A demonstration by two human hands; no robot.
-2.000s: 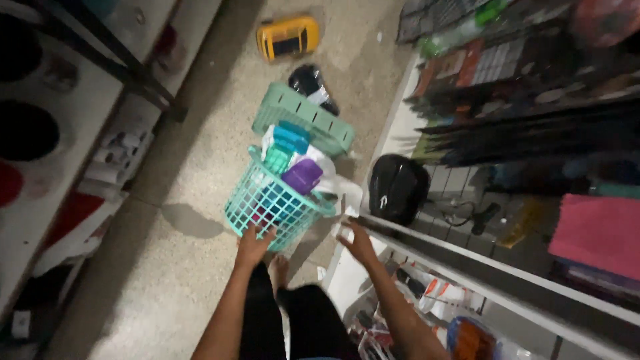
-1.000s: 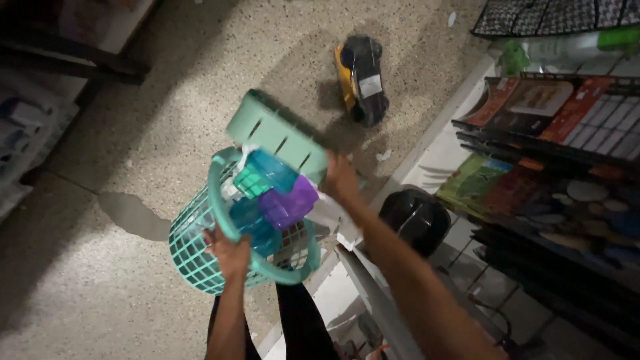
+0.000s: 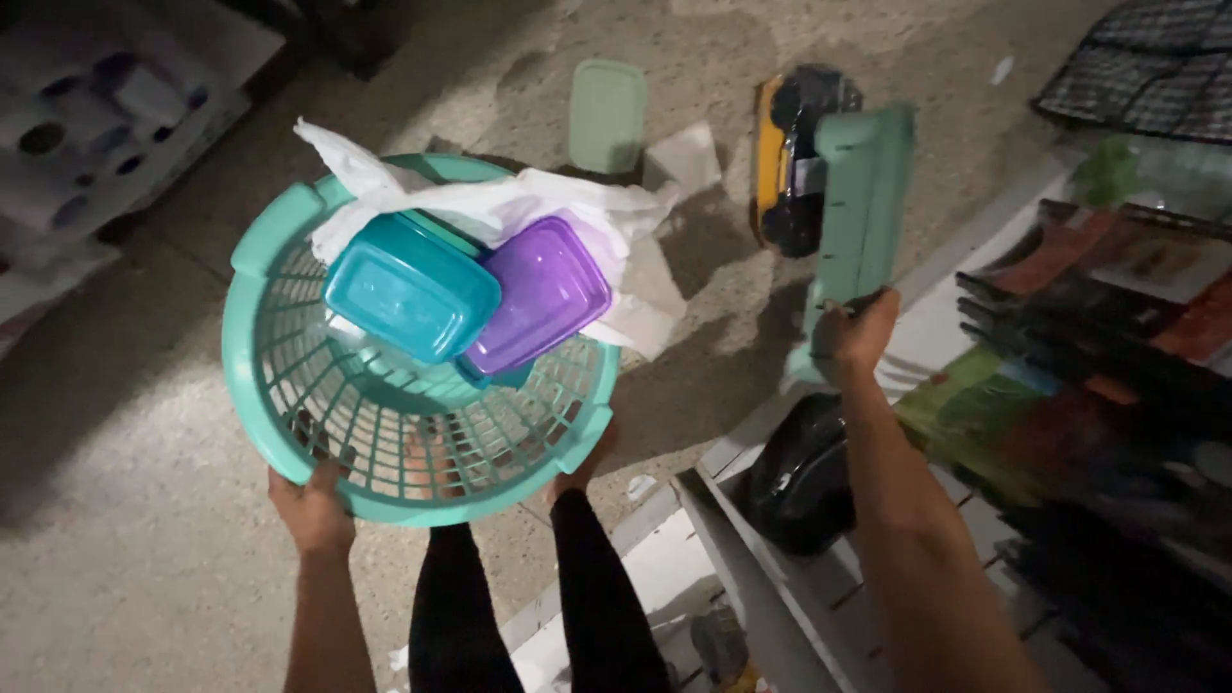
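Note:
My left hand (image 3: 316, 510) grips the lower left rim of a round turquoise plastic laundry basket (image 3: 246, 385). Inside the basket, toward its far side, lie a teal plastic container (image 3: 414, 289), a purple plastic container (image 3: 544, 294) and a white plastic bag (image 3: 500, 197) that hangs over the rim. Off to the right, my right hand (image 3: 861, 332) holds a green slotted plastic basket or crate (image 3: 861, 212) by its near end; it is blurred and seen edge-on. My bare feet show partly through and beside the laundry basket.
On the speckled floor lie a pale green lid (image 3: 606, 115) and a yellow and black toy car (image 3: 794, 159). A black glossy container (image 3: 804, 476) rests on the white shelf at right, near packaged goods (image 3: 1001, 404). Another shelf with rolls (image 3: 106, 125) stands at upper left.
My right hand has moved the green slotted basket away to the right of the laundry basket. The pale green lid now shows on the floor. The laundry basket's open top now faces me more.

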